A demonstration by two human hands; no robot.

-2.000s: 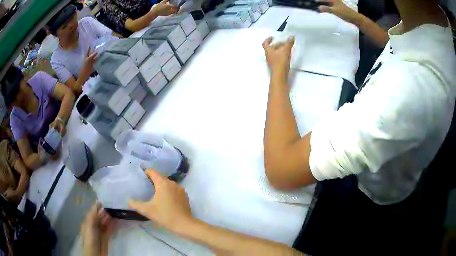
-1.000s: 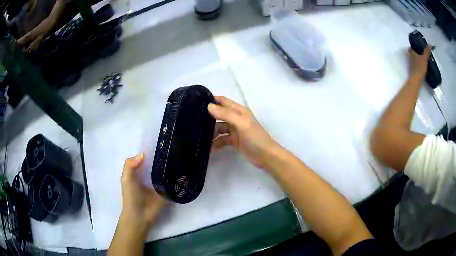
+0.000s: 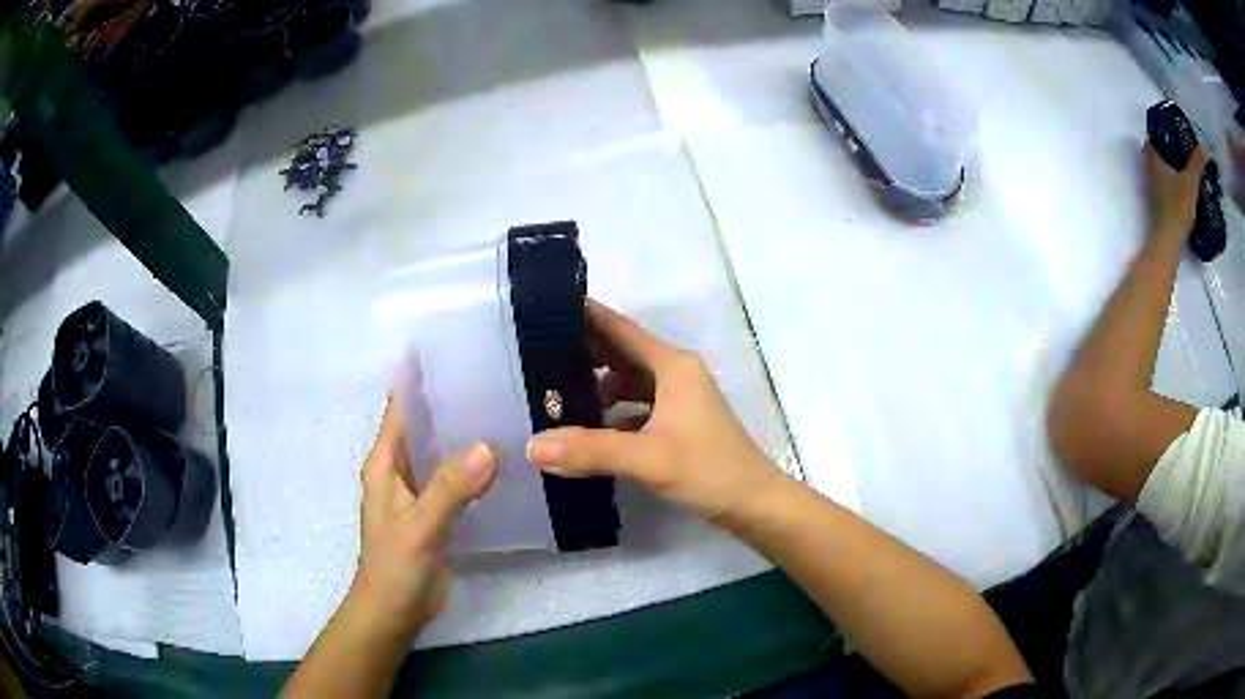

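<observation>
A unit lies on its side between my hands, over the white bench top. Its frosted translucent tank (image 3: pixel 471 341) faces left and its black base (image 3: pixel 557 328) faces right, the two against each other. A small brassy dot shows on the base's side. My left hand (image 3: pixel 417 498) holds the tank at its lower left, with the thumb on the tank. My right hand (image 3: pixel 655 423) grips the base from the right, with the thumb on its side wall. Some of my right fingers are hidden behind the base.
Another translucent-topped unit (image 3: pixel 894 116) stands at upper right. Small dark parts (image 3: pixel 318 167) lie at upper left. Black round-cornered housings (image 3: pixel 130 471) stand at far left, beside a green frame bar (image 3: pixel 123 205). A person's arm (image 3: pixel 1126 355) at right holds a dark part.
The unit has turned from showing the base's dark oval face to showing its side, with the tank now visible at left. My left thumb now lies on the tank.
</observation>
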